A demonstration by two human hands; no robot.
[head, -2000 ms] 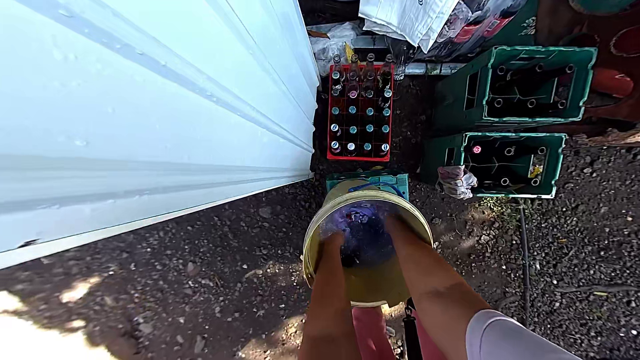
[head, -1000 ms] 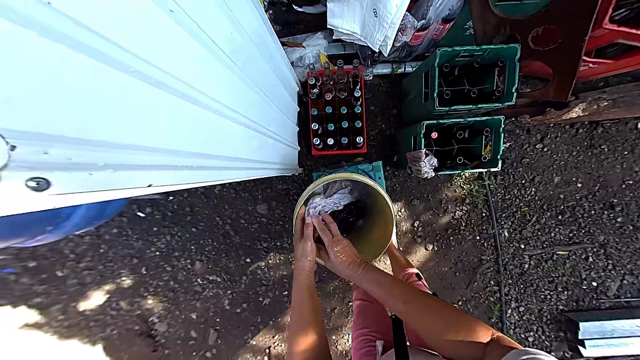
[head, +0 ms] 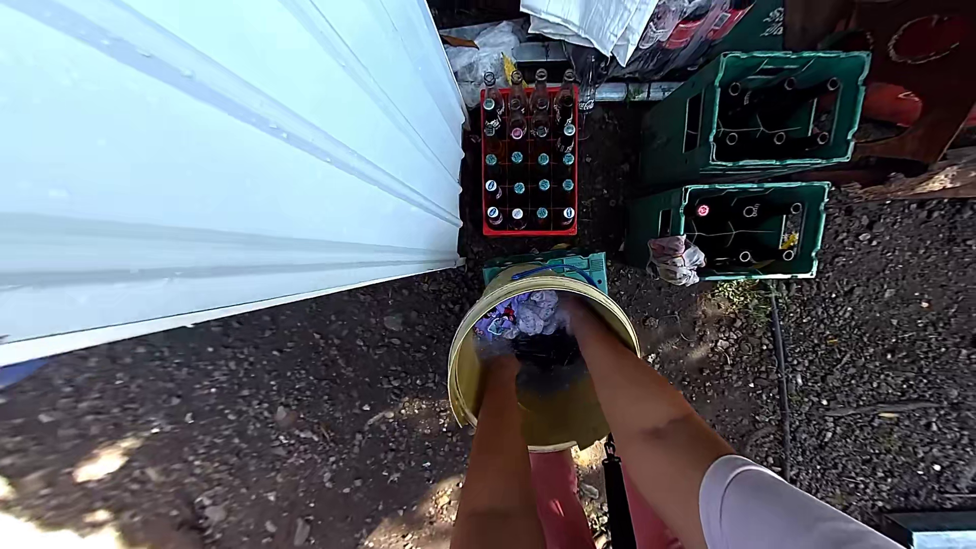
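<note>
Both of my arms reach down into a yellowish plastic bucket [head: 560,442], which leans on or over a teal crate [head: 598,268]. Inside lie pale and purple patterned cloths [head: 534,311] and something dark below them. My left hand [head: 497,352] is blurred at the bucket's left wall, just beneath the cloths. My right hand [head: 572,309] is at the right end of the cloths, also blurred. The fingers of both hands are hidden or too unclear to tell their grip.
Beyond the bucket stands a red crate [head: 529,232] of capped and uncapped glass bottles. Two green crates [head: 793,164] [head: 820,236] with bottles are at the right, a crumpled plastic bag [head: 675,261] on the nearer one. White corrugated metal sheeting [head: 229,152] fills the left. A black hose [head: 779,374] crosses the gravel.
My hands were together on a pale cloth at the bucket's left rim one second ago; now they are apart and deeper inside. The bucket's opening has tilted.
</note>
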